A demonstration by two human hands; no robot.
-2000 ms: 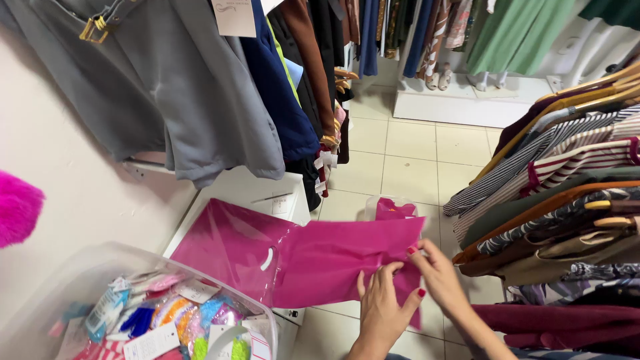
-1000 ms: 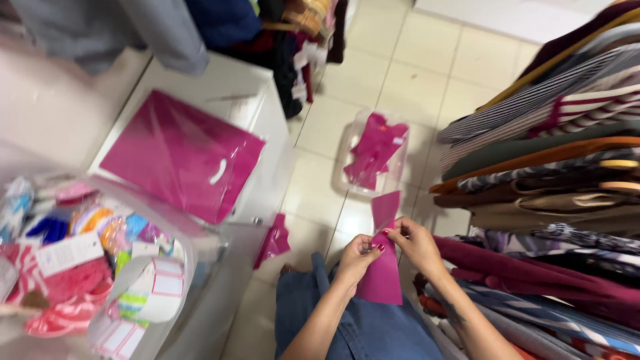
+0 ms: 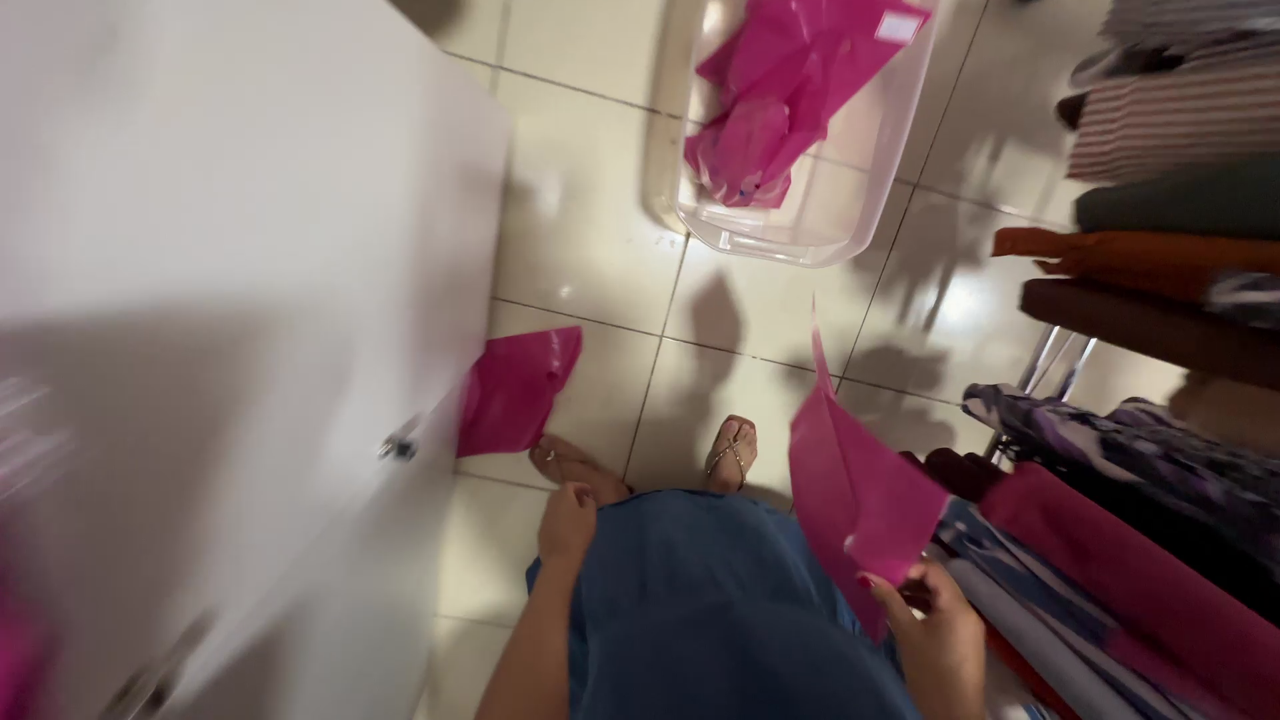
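My right hand (image 3: 925, 620), at the lower right beside the hanging clothes, pinches a magenta plastic bag (image 3: 860, 480) between thumb and fingers. Near the left side of the blue skirt is my left hand (image 3: 568, 525); its fingers are curled and nothing shows in them, though the view does not settle whether they are fully closed. Another magenta plastic bag (image 3: 515, 390) lies by the cabinet's lower edge, next to my left foot. On the floor ahead, a clear plastic bin (image 3: 850, 220) holds crumpled magenta plastic bags (image 3: 800, 70), one with a white label.
A white cabinet (image 3: 300, 200) with a small metal lock fills the left side. Folded and hanging garments (image 3: 1140, 330) line the right on a metal rack. My sandalled feet (image 3: 733, 455) stand on pale floor tiles (image 3: 580, 230) between them.
My hands were together on the magenta bag; now they are apart and only the right one holds it. My left hand has moved left. The view has tipped down towards the floor.
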